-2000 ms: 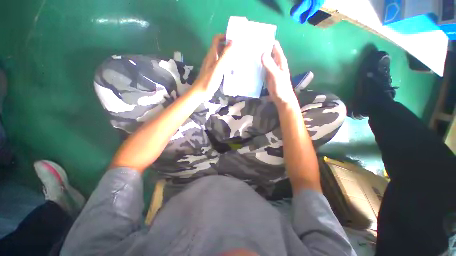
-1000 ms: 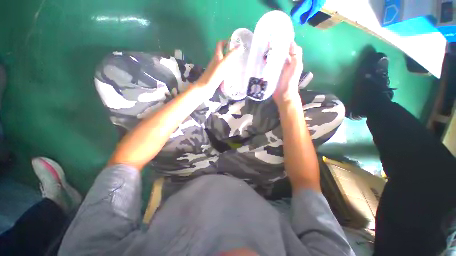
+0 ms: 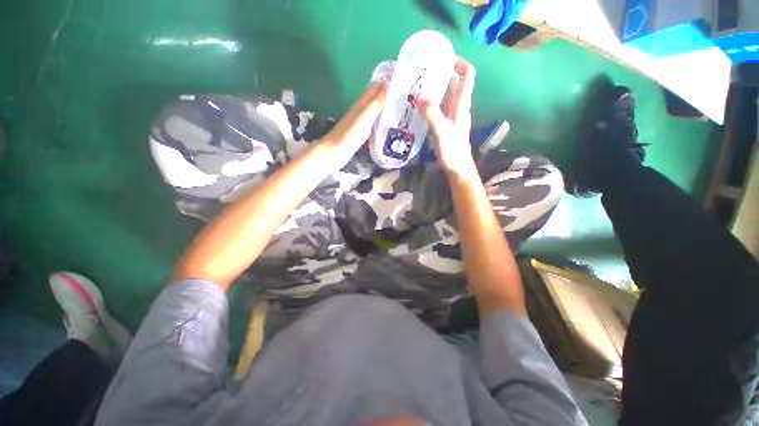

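Observation:
A white oval device housing [image 3: 426,58] is held above my lap, tilted, its inner side showing. A dark square circuit board [image 3: 398,145] with a whitish round spot sits in its near end. Thin red and dark strands run along its middle. A second oval, whitish piece [image 3: 384,71] lies behind its left side, mostly hidden. My left hand [image 3: 364,116] holds the left side; its fingertips are hidden behind the pieces. My right hand [image 3: 450,112] grips the housing's right side, with the thumb on the strands inside.
White boards [image 3: 657,76] with blue and white cartons [image 3: 645,21] and a blue cloth [image 3: 497,20] are at the upper right. Brown flattened cardboard [image 3: 582,312] lies by my right knee. Another person's dark leg [image 3: 657,225] is at right, a white shoe [image 3: 79,301] at lower left.
The plain white box shape seen first gave way to two oval pieces side by side. Since then the housing has moved left over the second piece, and my right thumb has moved onto its inside.

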